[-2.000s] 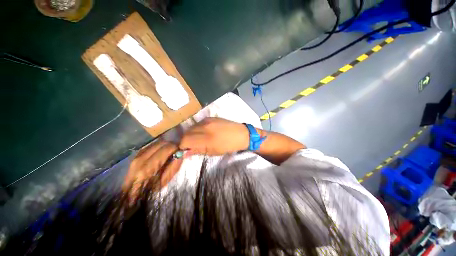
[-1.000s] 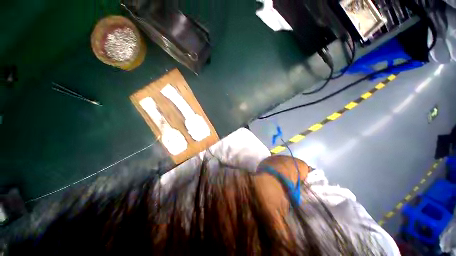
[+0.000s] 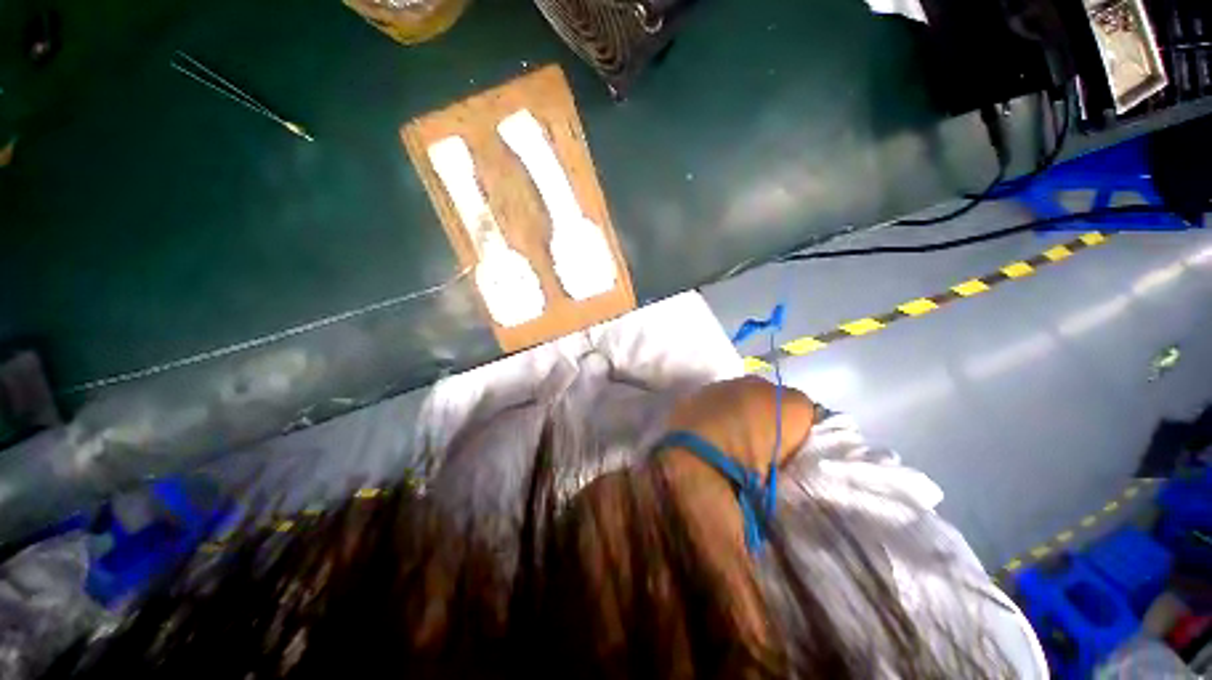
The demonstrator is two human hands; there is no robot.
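The brown work board (image 3: 542,213) lies at the bench's front edge with two bottle-shaped white pads (image 3: 581,256) on it, the left one stained. A thin solder wire (image 3: 266,335) runs from the left to the board. Tweezers (image 3: 246,97) lie at the upper left. My right hand (image 3: 751,423) is bent down near my lap, with a blue wrist strap (image 3: 718,461); hair and blur hide its fingers, so its grip cannot be told. A patch of skin shows through the hair beside it, but my left hand cannot be made out.
The parts bowl (image 3: 409,16) is cut off at the top edge, beside a black ribbed frame (image 3: 609,33). A black station with a pale tray (image 3: 1124,53) stands upper right, its cables hanging over the edge. Blue stools (image 3: 1097,186) and yellow-black tape (image 3: 917,307) are on the floor.
The view has shifted. My hands were together by the board's lower edge two seconds ago; my right hand has since dropped toward my lap, and my left hand has gone behind the hair.
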